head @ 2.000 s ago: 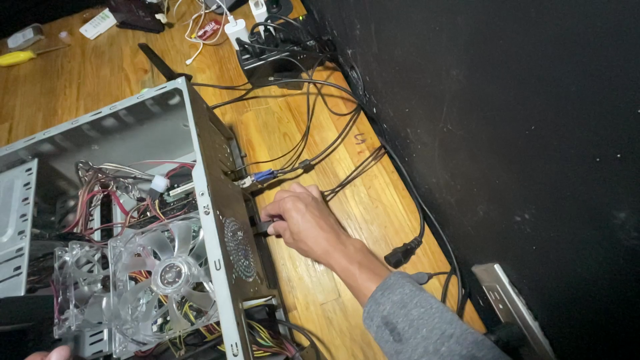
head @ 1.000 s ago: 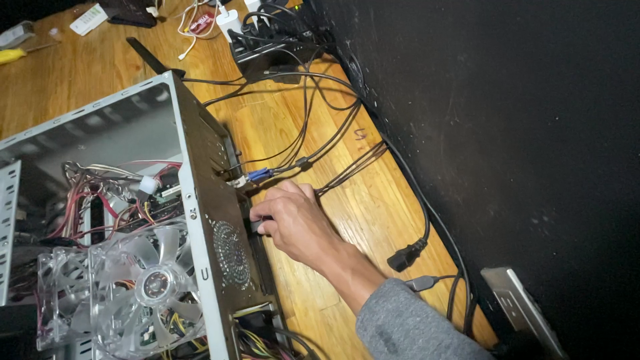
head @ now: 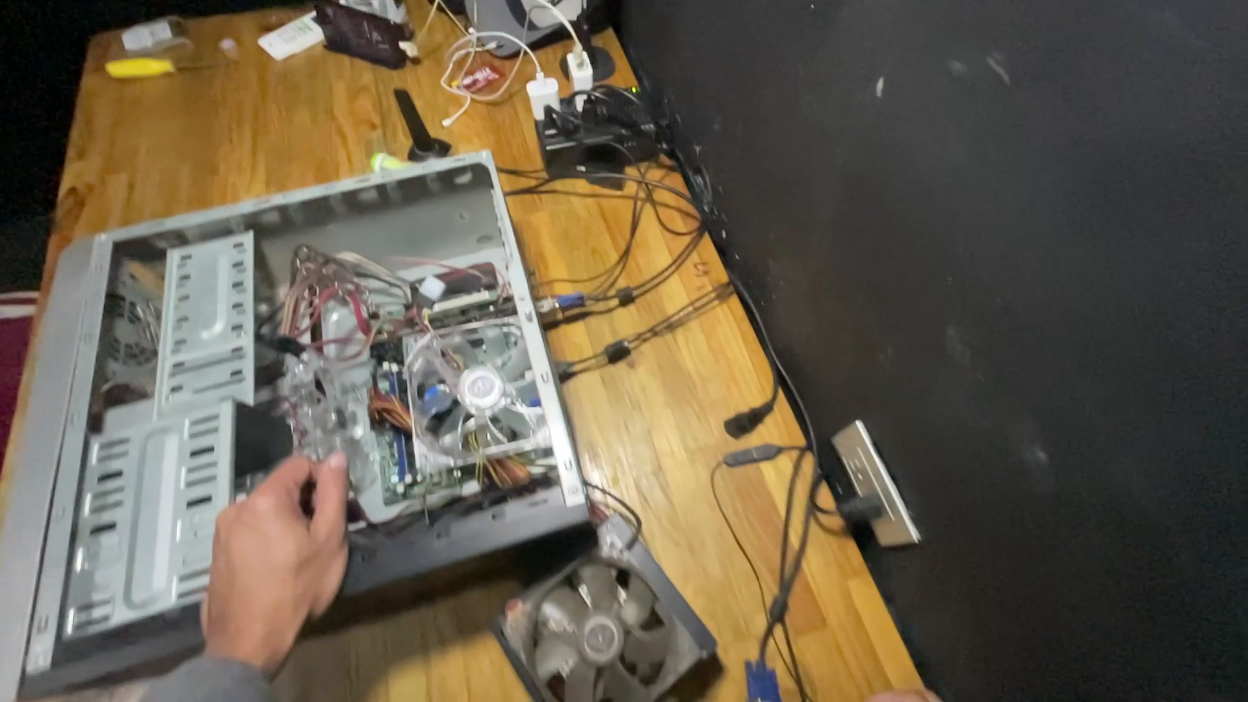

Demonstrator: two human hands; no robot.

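Observation:
My left hand [head: 278, 561] reaches over the near side of an open computer case [head: 546, 390], its thumb and fingertips pinched at the lower edge of a blurred clear plastic fan [head: 327, 414]. Right of that, a second clear fan [head: 481, 388] sits over the motherboard [head: 400, 458]. Only a sliver of my right hand [head: 902, 696] shows at the bottom edge; its fingers are hidden. Against the rear of the case are a blue cable connector [head: 567, 301] and a black cable with a ferrite bead [head: 616, 351].
A power supply with a fan [head: 603, 636] lies beside the case's near rear corner. A loose power cord plug [head: 749, 421], a blue video connector [head: 762, 681] and cables lie along the black wall. Behind stand a power strip [head: 595, 141] and a yellow-handled screwdriver [head: 141, 67]. A wall outlet [head: 877, 483] is at right.
My right hand has left the rear of the case and is now almost out of view. My left hand has come into view over the case. The view has shifted, showing more of the case.

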